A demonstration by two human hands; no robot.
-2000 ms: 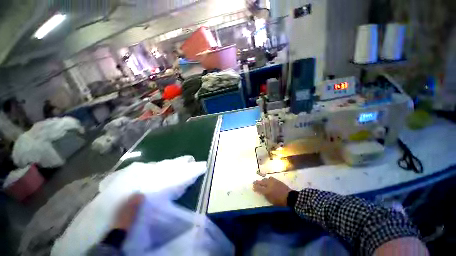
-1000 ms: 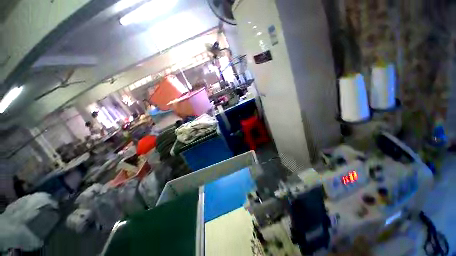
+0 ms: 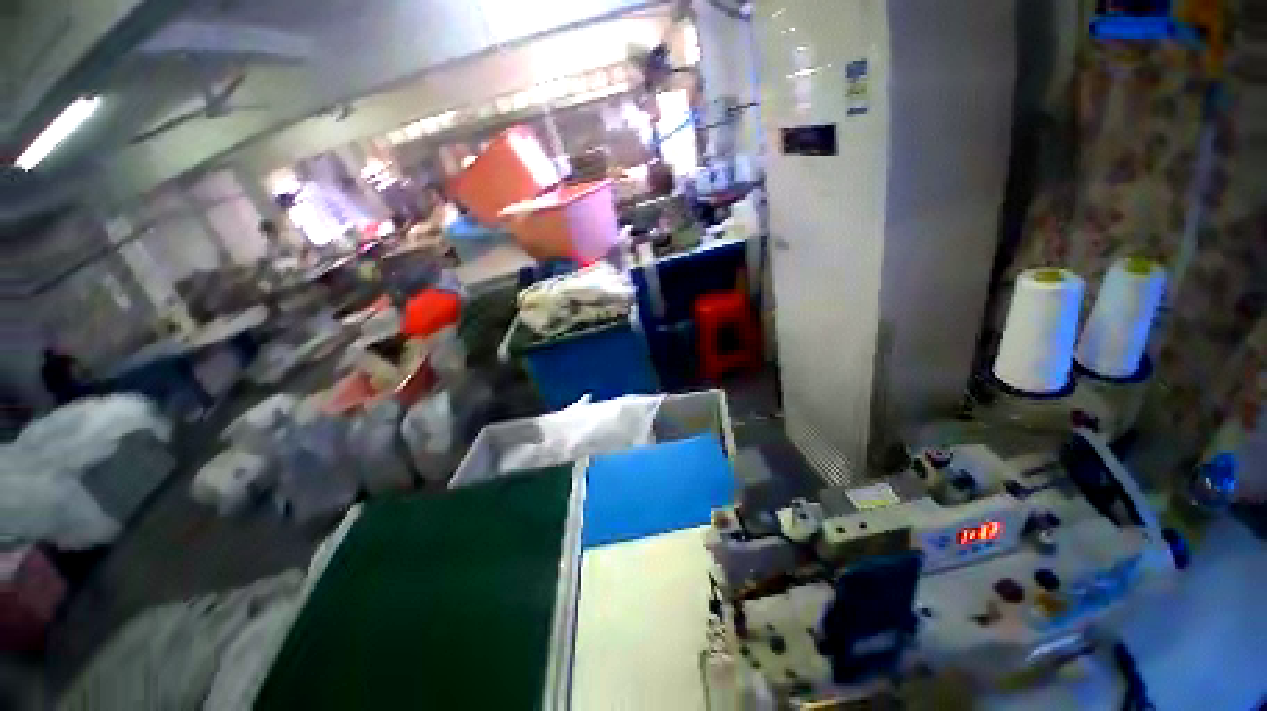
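Observation:
No hand is in view. The sewing machine [image 3: 959,583] lies nearest at the lower right, seen from above, its lower part cut off by the frame's edge. A dark smartphone [image 3: 870,611] stands on its head. The control box [image 3: 977,535] shows red digits. Two white thread cones [image 3: 1039,331] stand behind the machine. The green side table [image 3: 417,597] with a pale metal rim joins the white machine table [image 3: 636,625]. White fabric [image 3: 598,428] lies in a grey bin [image 3: 702,415] behind the tables. The needle area is hidden.
A blue panel [image 3: 656,489] lies at the tables' far end. Behind are a blue bin [image 3: 591,364] with fabric, a red stool [image 3: 724,333] and a pale pillar [image 3: 834,250]. White fabric piles [image 3: 84,465] stand on the left. Pink tubs [image 3: 577,222] are farther back.
The view has tilted up from the tabletop. Both hands and the sheer fabric on the green table have left the picture. White fabric now shows in the grey bin, which looked empty one second ago.

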